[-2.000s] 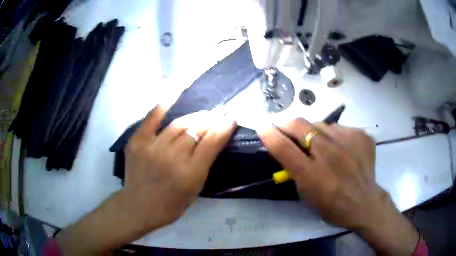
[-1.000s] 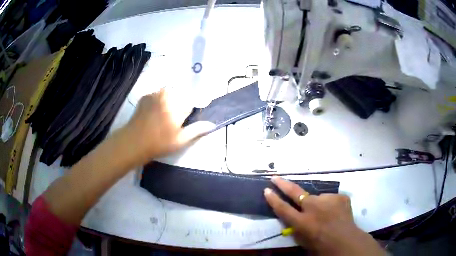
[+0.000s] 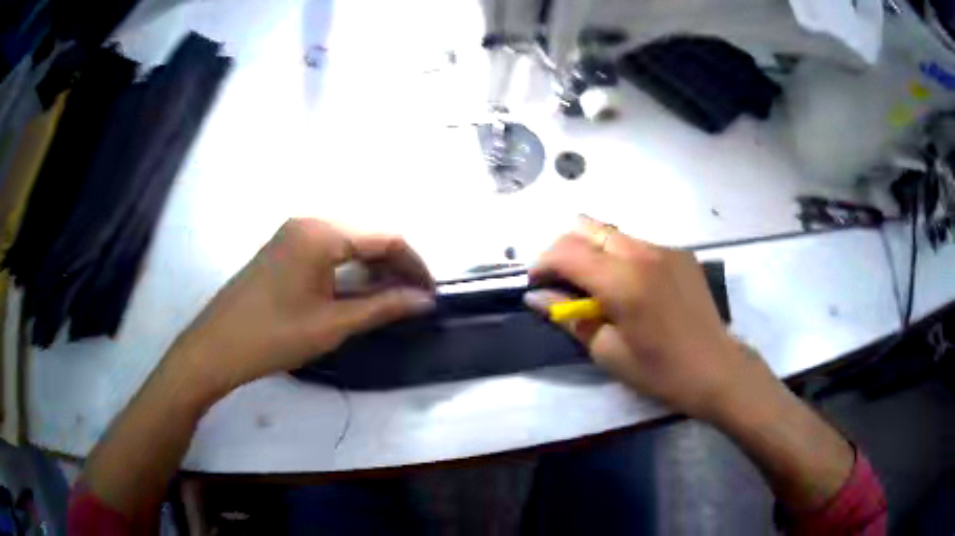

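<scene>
A dark denim strip (image 3: pixel 461 351) lies along the front of the white table, with its upper edge lifted between my hands. My left hand (image 3: pixel 325 304) pinches that edge left of centre. My right hand (image 3: pixel 639 304) pinches it right of centre. A tool with a yellow handle (image 3: pixel 576 310) is also held in my right hand; its metal shaft cannot be made out. A loose thread (image 3: pixel 343 419) hangs from the strip's lower left. The parts of the strip under my fingers are hidden.
A bundle of dark strips (image 3: pixel 136 199) lies at the left. The round needle plate (image 3: pixel 515 157) and a small round cover (image 3: pixel 570 164) are beyond my hands, below the sewing machine head. A dark cloth pile (image 3: pixel 702 82) is at the back right. Brown board edges the far left.
My left hand has come back from the back of the table to the front strip. The greyish strip by the needle is gone from there. The front strip's edge is now lifted.
</scene>
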